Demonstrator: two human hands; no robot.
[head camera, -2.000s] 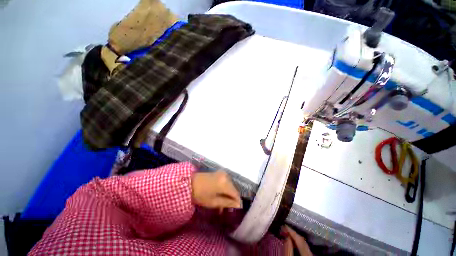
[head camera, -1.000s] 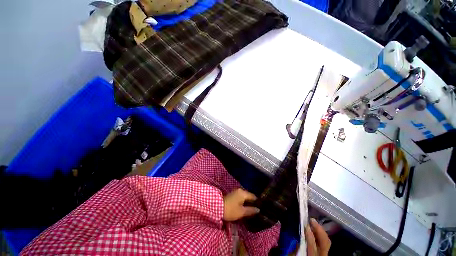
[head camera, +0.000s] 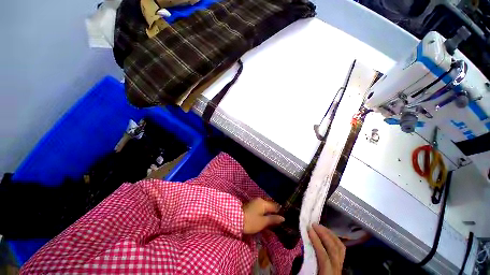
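A white strip (head camera: 318, 188) runs from under the needle area down over the table's front edge. A dark plaid band (head camera: 348, 150) lies along its right side, and dark plaid cloth also shows at its left. My right hand (head camera: 328, 248), cut off by the bottom edge, holds the white strip's lower part. My left hand (head camera: 261, 216) has its fingers closed at the dark plaid cloth, left of the strip. The sewing machine head (head camera: 430, 80) stands at the right, with its presser foot at the strip's right edge.
Folded plaid panels (head camera: 182, 51) lie at the table's back left, with a dark narrow strip (head camera: 228, 88) beside them. A blue bin (head camera: 70, 126) with dark cloth is at the left. Red and yellow scissors (head camera: 429, 164) lie right of the needle. A dark strap (head camera: 441, 225) crosses the table's right front.
The view has shifted, showing more of the blue bin. The strip has advanced beyond the needle. Dark plaid cloth now shows left of it, at my left hand. My right hand is now on the white strip.
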